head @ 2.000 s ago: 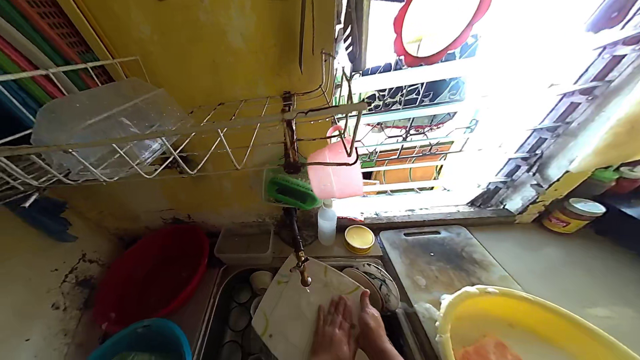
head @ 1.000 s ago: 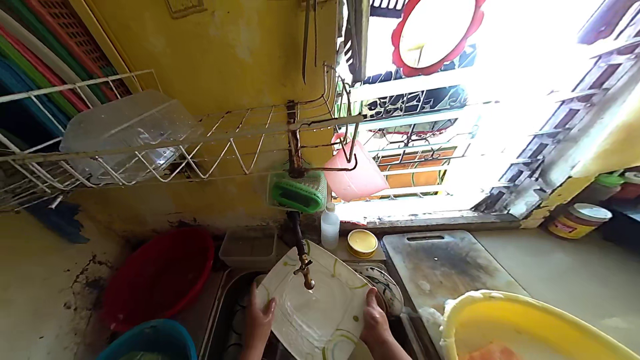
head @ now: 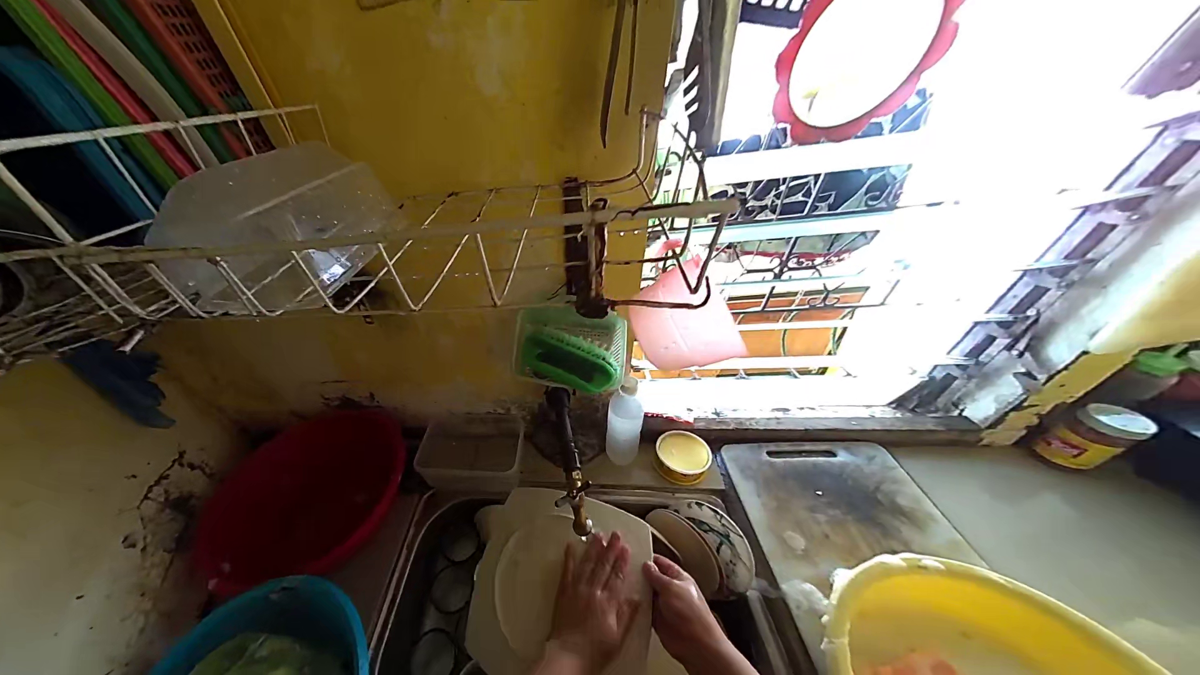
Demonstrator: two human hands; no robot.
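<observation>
A white square plate point(head: 525, 572) is tilted under the brass faucet point(head: 576, 506), over the metal sink point(head: 403, 600). My left hand point(head: 592, 595) lies flat on the plate's face with its fingers spread, just below the spout. My right hand point(head: 684, 609) grips the plate's right edge, thumb on the near face. Behind my right hand, bowls and a patterned plate point(head: 722, 548) lean in the sink. Several drinking glasses point(head: 453, 586) stand in the sink to the left of the plate.
A yellow basin point(head: 937, 581) with suds and a stained cutting board point(head: 834, 497) are at the right. A red basin point(head: 300, 497) and a blue basin point(head: 272, 600) are at the left. Above hangs a wire rack point(head: 469, 234); a bottle point(head: 624, 427) and yellow tub point(head: 682, 457) stand behind the sink.
One second ago my hands held the plate by opposite edges, its patterned face showing. Now its plain face shows, and my left hand has moved from the left edge onto it.
</observation>
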